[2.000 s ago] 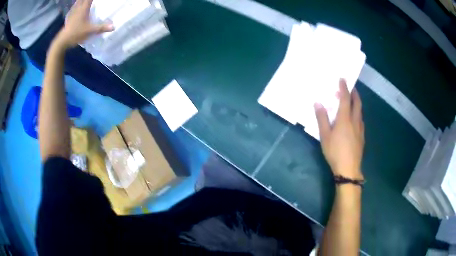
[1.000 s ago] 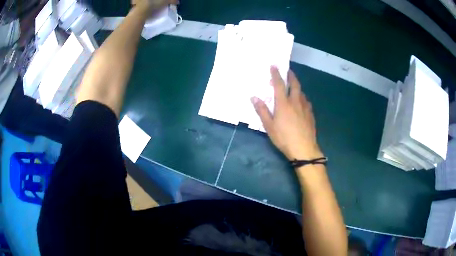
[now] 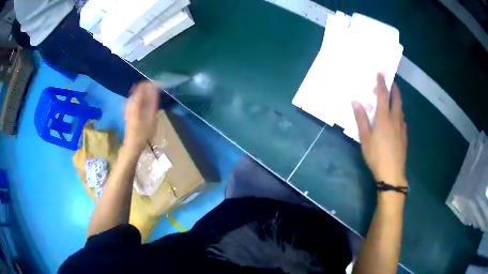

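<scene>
A pile of flat white box blanks [image 3: 342, 69] lies on the dark green bench. My right hand [image 3: 382, 131] rests on the pile's near right part with its fingers spread. My left hand [image 3: 142, 115] is blurred, past the bench's near edge and above the floor side. A pale blurred streak [image 3: 174, 80] shows just right of its fingertips; I cannot tell what it is or whether the hand holds it.
White cartons [image 3: 142, 27] are stacked at the upper left, more white cartons [image 3: 471, 187] at the right edge. A brown cardboard box [image 3: 184, 171] with clear plastic on it and a blue stool [image 3: 61, 118] are on the blue floor. Part of a person shows at the upper left.
The square white card at the bench's near edge no longer shows there. My left hand has come back from the far side to the near edge. My right hand stays on the blanks.
</scene>
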